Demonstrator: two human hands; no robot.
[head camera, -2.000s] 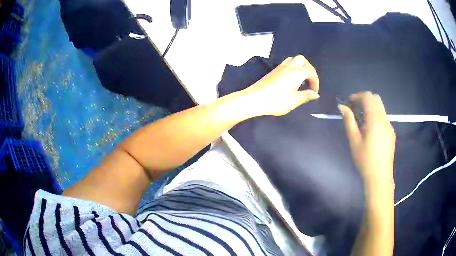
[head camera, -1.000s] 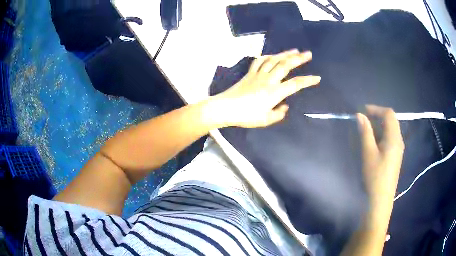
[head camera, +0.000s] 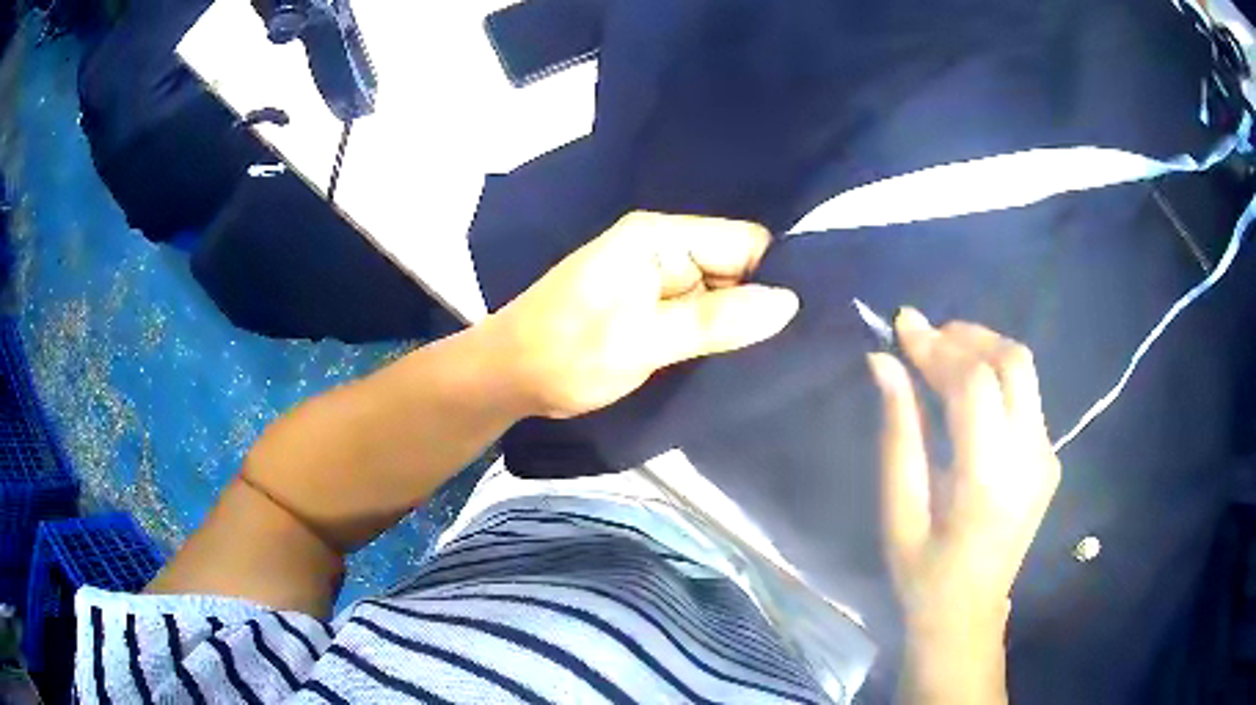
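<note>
A large dark garment (head camera: 882, 83) covers much of the white table. My left hand (head camera: 654, 310) pinches the dark cloth between thumb and fingers, at the left end of a white gap (head camera: 992, 189) in the garment. My right hand (head camera: 964, 427) is over the cloth to the right and nearer, with a small pale pointed tool (head camera: 873, 321), possibly thread snips, at its fingertips. A thin white cord (head camera: 1150, 338) runs from the upper right down to behind my right hand. A small round pale dot (head camera: 1087, 548) lies on the cloth at lower right.
A flat black phone-like rectangle (head camera: 546, 39) lies on the white table (head camera: 427, 138). A black tool with a cord (head camera: 335, 55) is at the table's left corner. Dark garments (head camera: 276, 262) hang beyond the left edge. A blue crate (head camera: 90, 565) stands on the blue floor at lower left.
My left hand has closed on the cloth. The narrow white strip now shows as a wide curved gap. The view has shifted over the table, and the pale tool tip now shows clearly at my right fingertips.
</note>
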